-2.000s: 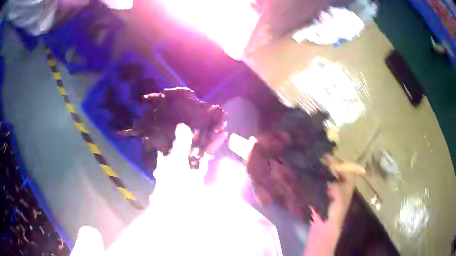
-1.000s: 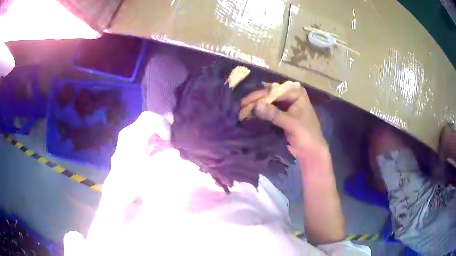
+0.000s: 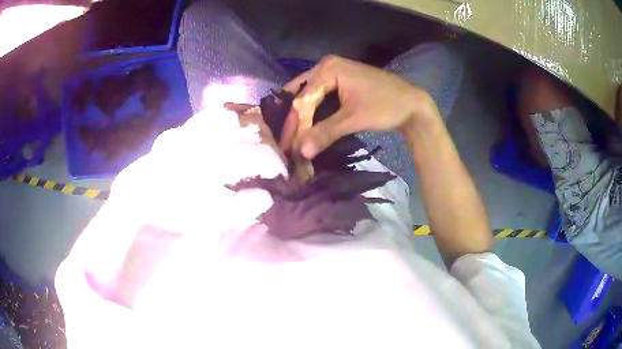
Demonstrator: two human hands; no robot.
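The black spiky piece (image 3: 317,204) is held over my lap, its jagged points facing right and down. My bare right hand (image 3: 341,102) is above it, with thumb and fingers pinching a tan prong (image 3: 307,103) at the piece's middle. My left hand (image 3: 249,204) is a washed-out white shape at the piece's left side. It appears to grip the piece there, but glare hides its separate fingers. The prong's lower end is partly hidden among the black points.
A blue crate (image 3: 68,129) of dark pieces is on the left, with another dark-filled blue bin (image 3: 174,34) behind it. The film-covered table edge (image 3: 491,31) crosses the upper right. Another person's patterned clothing (image 3: 580,163) is at the right. Yellow-black tape (image 3: 65,187) marks the floor.
The view has tilted down towards my lap, so the dish and sticks are out of view. The black piece is turned and shows a narrower side. My right hand still pinches a tan part.
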